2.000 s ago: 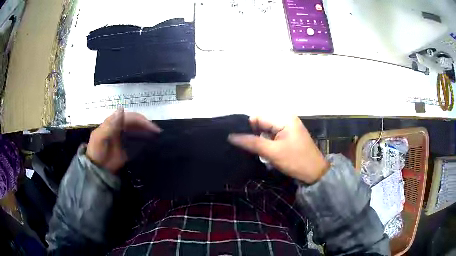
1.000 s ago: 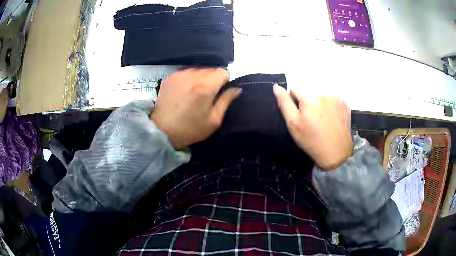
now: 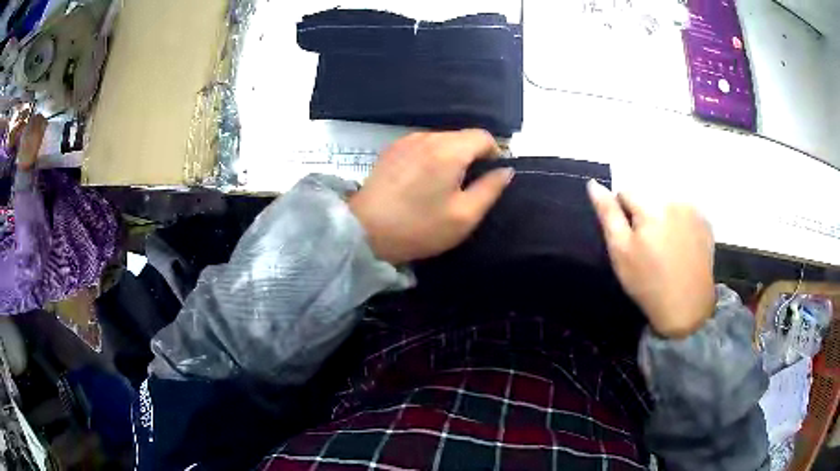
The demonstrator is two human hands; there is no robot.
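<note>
A dark fabric panel [image 3: 543, 221] lies over the table's front edge and hangs down towards my lap. A thin pale line runs along its top edge. My left hand [image 3: 433, 193] grips its upper left part, fingers curled over it. My right hand [image 3: 659, 253] holds its upper right corner, thumb and fingertips near the pale line. Whether a small thing is in my right fingers, I cannot tell. A dark folded stack [image 3: 414, 78] with a similar pale line lies flat on the white table [image 3: 599, 120], behind my left hand.
A phone with a purple screen [image 3: 721, 69] lies at the upper right. A tan board [image 3: 157, 92] covers the left table end. An orange-brown basket [image 3: 822, 391] with plastic bags stands at the lower right. A person's purple sleeve [image 3: 55, 230] shows at the far left.
Since two seconds ago, the panel has come up onto the table edge and both hands have moved closer together on it. In the last second the view swung left; the grip looks much the same.
</note>
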